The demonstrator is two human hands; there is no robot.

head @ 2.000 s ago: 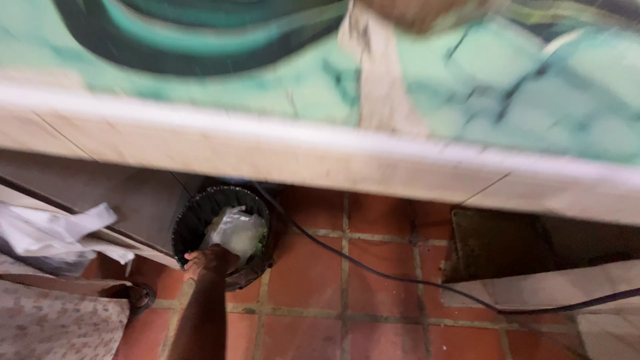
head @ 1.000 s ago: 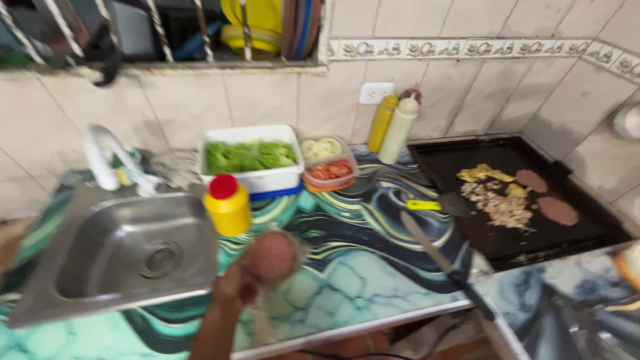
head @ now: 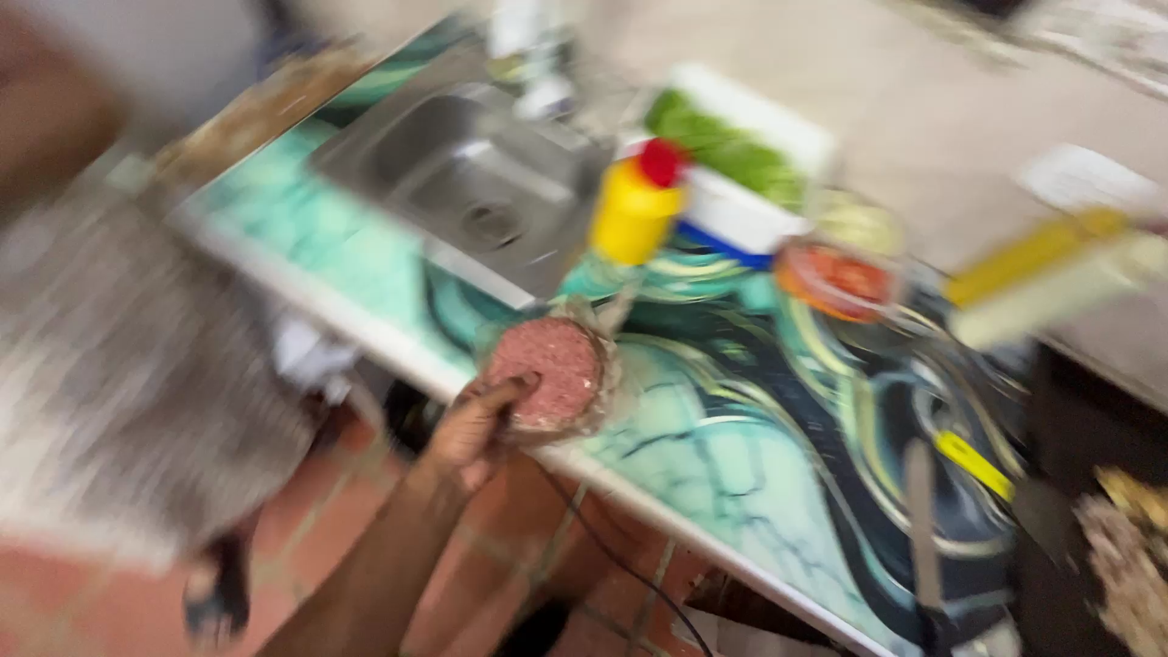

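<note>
My left hand [head: 474, 429] holds a round raw ground-meat patty [head: 546, 372] over the front edge of the counter, thumb on top and fingers beneath. Clear plastic film shows around the patty's rim; whether more patties lie under it, I cannot tell. Just behind stands a yellow bottle [head: 630, 214] with a red cap, beside the steel sink [head: 538, 285]. Farther back are a white tub [head: 730, 208] of green lettuce and a clear container [head: 839, 287] of sliced tomato, with pale slices next to it. My right hand is out of view. The picture is blurred.
Another person in a greyish garment [head: 137, 392] stands at the left. A knife [head: 923, 520] and a yellow-handled spatula [head: 975, 464] lie by the dark griddle [head: 1049, 566], which bears food. Two squeeze bottles lean at the right. A cable [head: 620, 561] hangs below the counter.
Two seconds ago my left hand was in a black bin on the floor; one second ago it held the patty above the counter, as now. The view has swung and tilted.
</note>
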